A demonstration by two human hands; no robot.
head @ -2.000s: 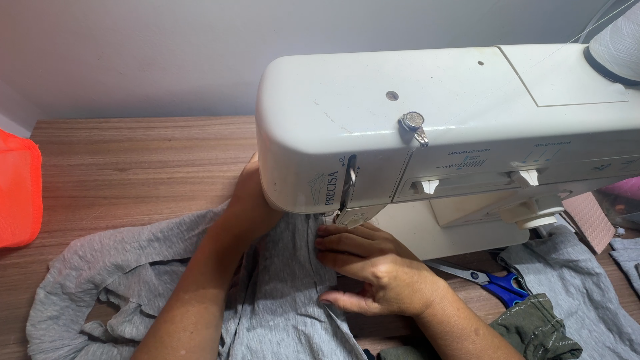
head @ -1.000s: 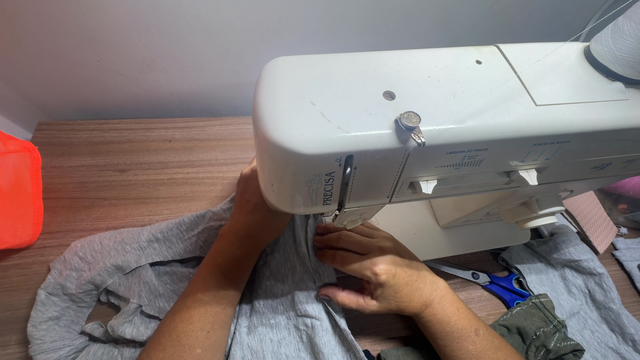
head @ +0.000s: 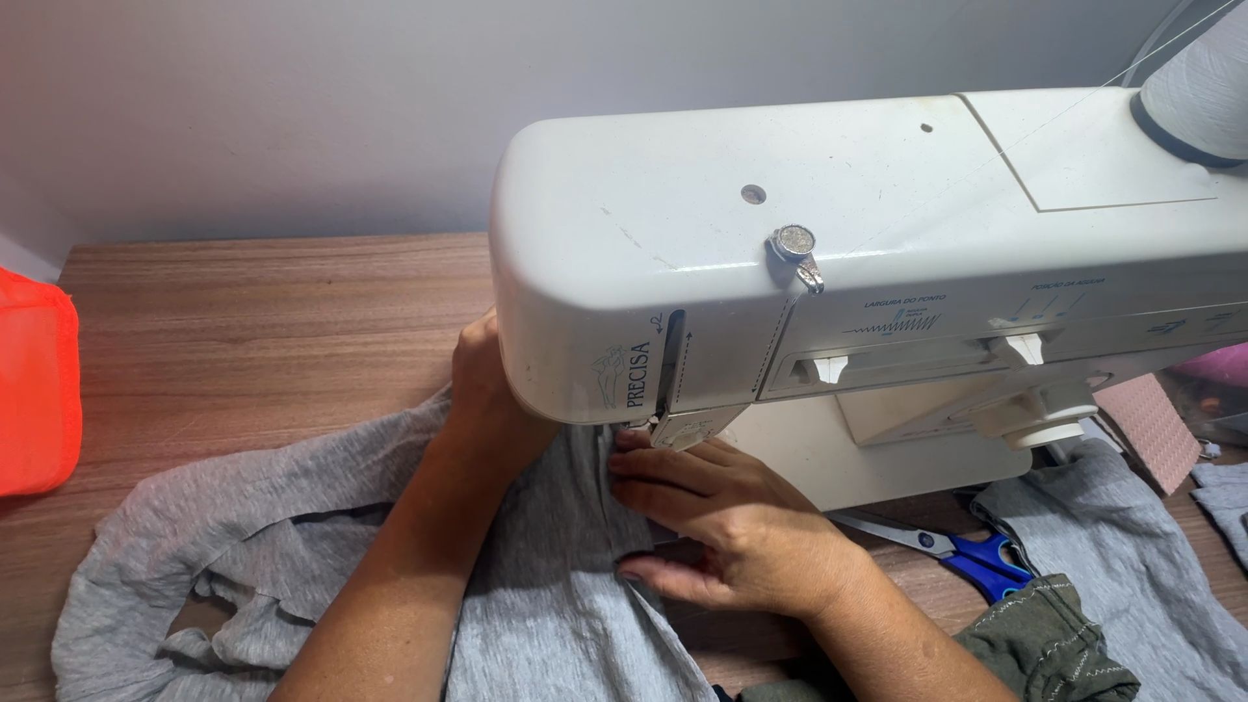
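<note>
A white sewing machine [head: 624, 224] stands across the view, and grey knit fabric [head: 546, 585] runs under its needle area. My left hand [head: 492, 390] reaches behind the left end of the machine head, its fingers partly hidden, with the wrist against the fabric. My right hand [head: 712, 517] lies in front of the needle area, fingertips pressing on a seam or fold of the fabric, thumb a little apart from the fingers. The needle and presser foot are mostly hidden by the machine head and my fingers.
Blue-handled scissors [head: 975, 565] lie right of my right hand, beside dark green fabric [head: 1043, 634] and more grey fabric [head: 1150, 546]. A white thread cone [head: 1199, 93] stands at the upper right. A bright orange object [head: 34, 380] is at the left edge of the wooden table [head: 263, 322].
The metal lever in the slot on the machine's front, visible two seconds ago, does not show in the slot now. Both hands stay in nearly the same place.
</note>
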